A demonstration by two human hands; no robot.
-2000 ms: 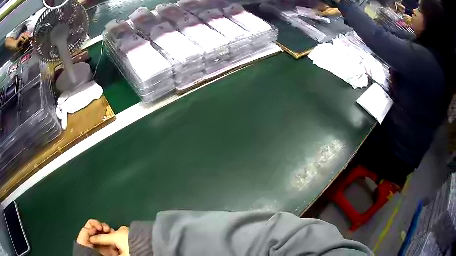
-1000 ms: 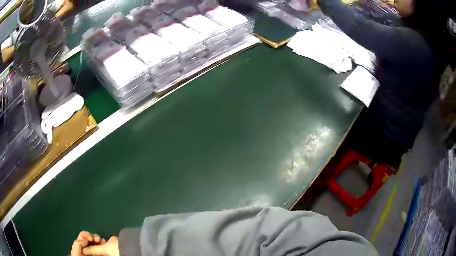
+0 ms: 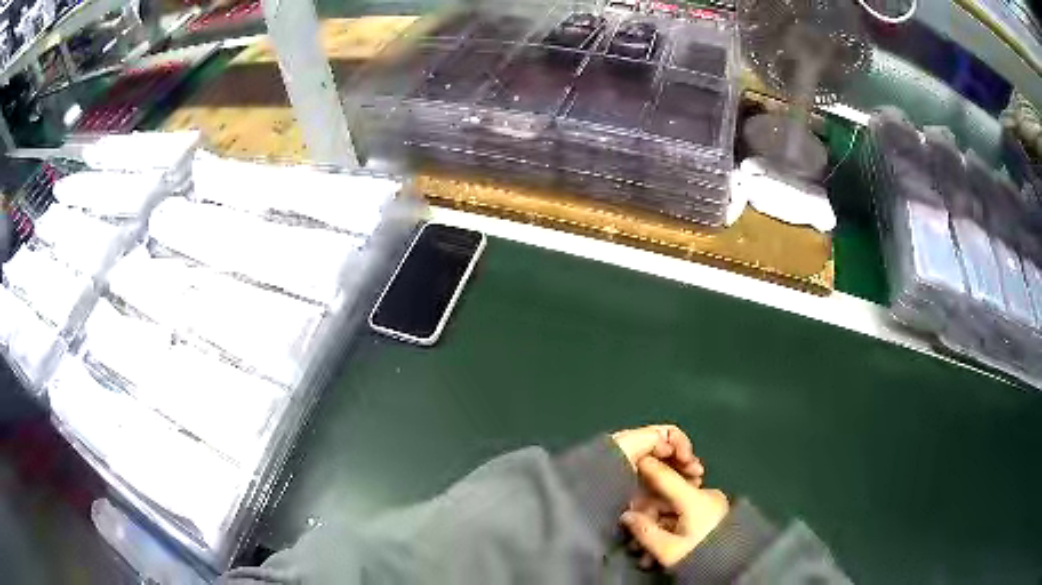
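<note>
My left hand [image 3: 659, 447] and my right hand [image 3: 683, 517] rest against each other over the green bench mat, fingers curled together; no object shows in them. A smartphone [image 3: 429, 283] with a black screen and pale rim lies flat to their upper left. A clear blister tray [image 3: 286, 448] at the left holds two rows of frosted poly bags [image 3: 224, 314]; glare hides their contents.
A dark tray stack [image 3: 571, 126] stands on a brown board [image 3: 640, 234] at the rear. A desk fan [image 3: 788, 97] and white cloth [image 3: 783, 197] are beside it. A tray stack with bagged phones [image 3: 954, 251] is at the right rear. A pale post [image 3: 309, 80] rises behind the left tray.
The view has swung left: the smartphone and left tray of bags now show fully, and the neighbouring worker and red stool are out of view. My hands remain together.
</note>
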